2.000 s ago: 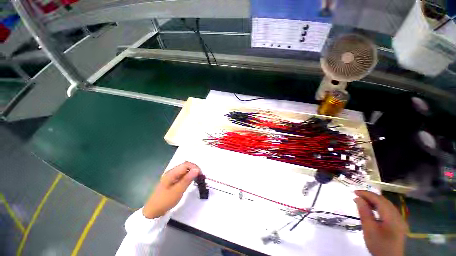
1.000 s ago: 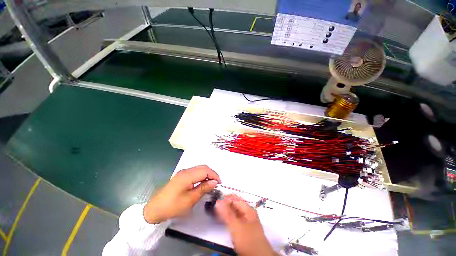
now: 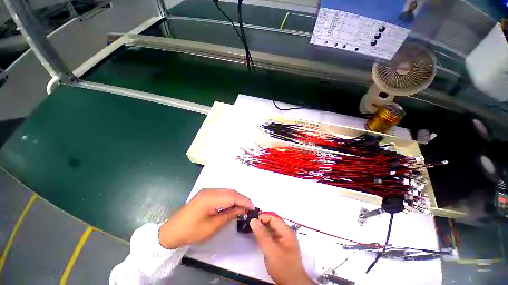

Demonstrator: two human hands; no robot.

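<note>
My left hand and my right hand meet at the front left of the white sheet. Their fingertips grip a small dark piece, which looks like black tape, at the end of a wire harness. The harness has a thin red lead and runs right across the sheet. How the dark piece sits on the wire is hidden by the fingers. A black round-headed part with a cable lies near the tray's front edge. Small metallic parts lie beside it.
Behind my hands is the cream parts tray with red lead wires and black lead wires. White connector housings are at its right end. A desk fan and amber can stand behind.
My right hand has come from the right end of the harness to my left hand, and both now hold the dark piece together. The view has shifted slightly.
</note>
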